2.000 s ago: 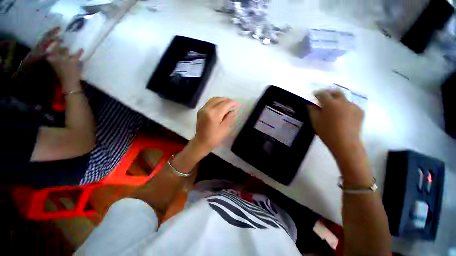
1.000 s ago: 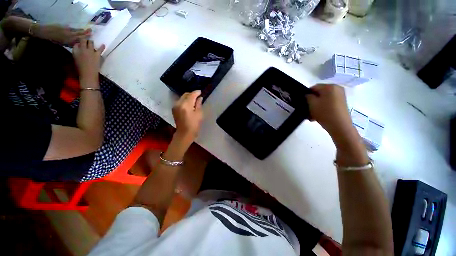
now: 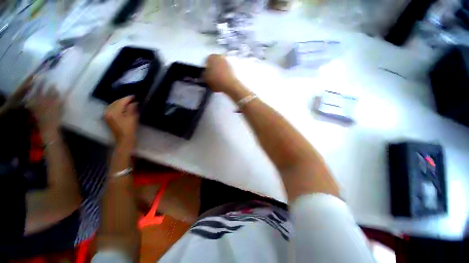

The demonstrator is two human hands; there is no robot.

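Observation:
Two black trays stand side by side, close together, at the left of the white table. The right one [image 3: 172, 120] holds a white leaflet [image 3: 185, 95]. My right hand [image 3: 220, 74] grips its upper right corner. The left tray [image 3: 110, 85] also holds a white leaflet [image 3: 132, 75] and what looks like a cable. My left hand [image 3: 122, 115] is closed at that tray's lower right edge and seems to hold it; the frame is blurred.
Two leaflet stacks lie on the table, one farther back [image 3: 313, 53] and a lower one [image 3: 335, 105]. A cable pile [image 3: 234, 33] lies at the far side. A black tray with small white pieces [image 3: 416, 180] is at right. A neighbour's hands [image 3: 46, 105] are at left.
My right hand has moved left with its tray, bringing it beside the other tray. My left hand and the left tray appear farther left. The camera view has shifted too.

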